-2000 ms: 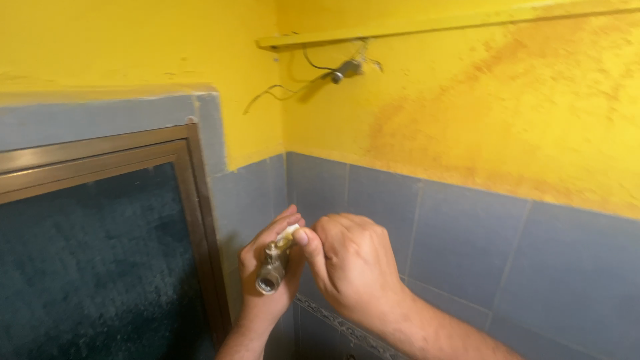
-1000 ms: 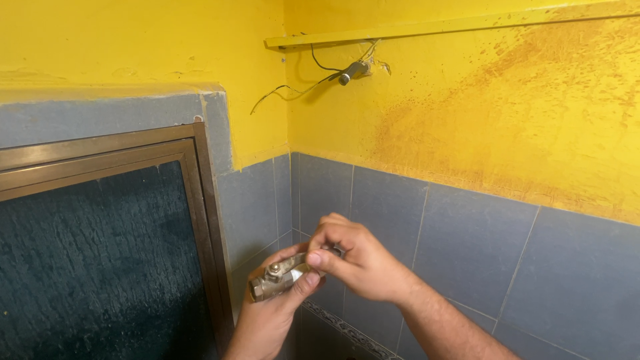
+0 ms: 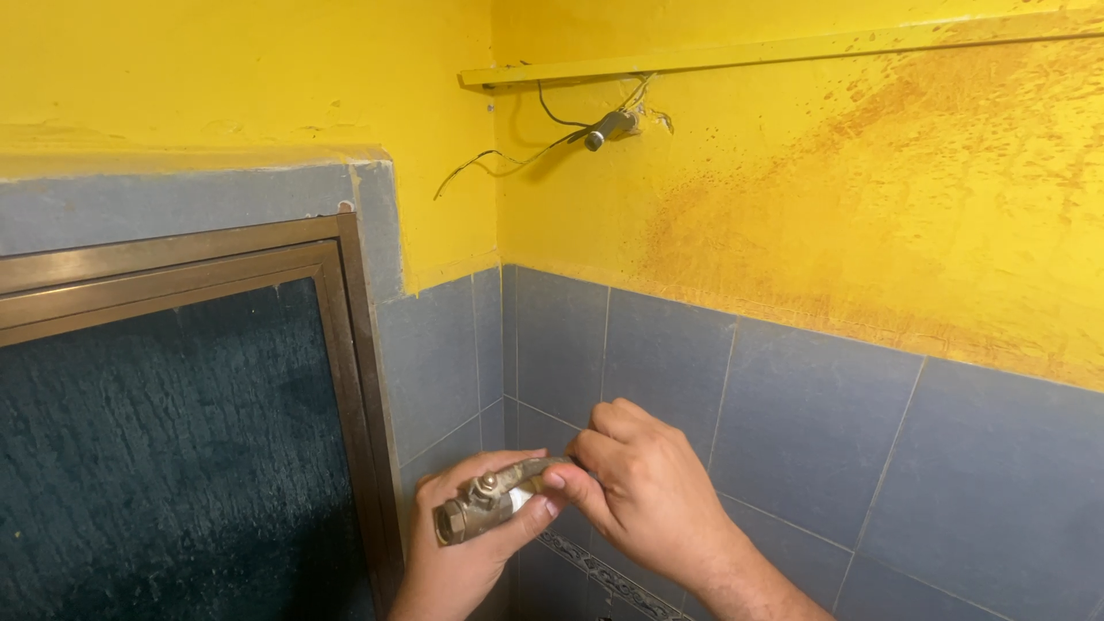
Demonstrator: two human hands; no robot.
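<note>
My left hand is closed around the body of a metal ball valve, whose open threaded end points toward the lower left. A lever handle runs along the valve's top from a nut. My right hand pinches the far end of the lever between thumb and curled fingers. Something white, perhaps thread tape, shows between the lever and my left thumb. The valve's far end is hidden by my fingers.
A pipe stub juts from the yellow wall beside loose wires, below a yellow-painted strip. Blue-grey tiles cover the lower wall. A brown-framed window or door panel stands at left.
The valve has turned in my left hand, from its open end facing me to pointing lower left. Both hands stay on it, and my right-hand grip has shifted.
</note>
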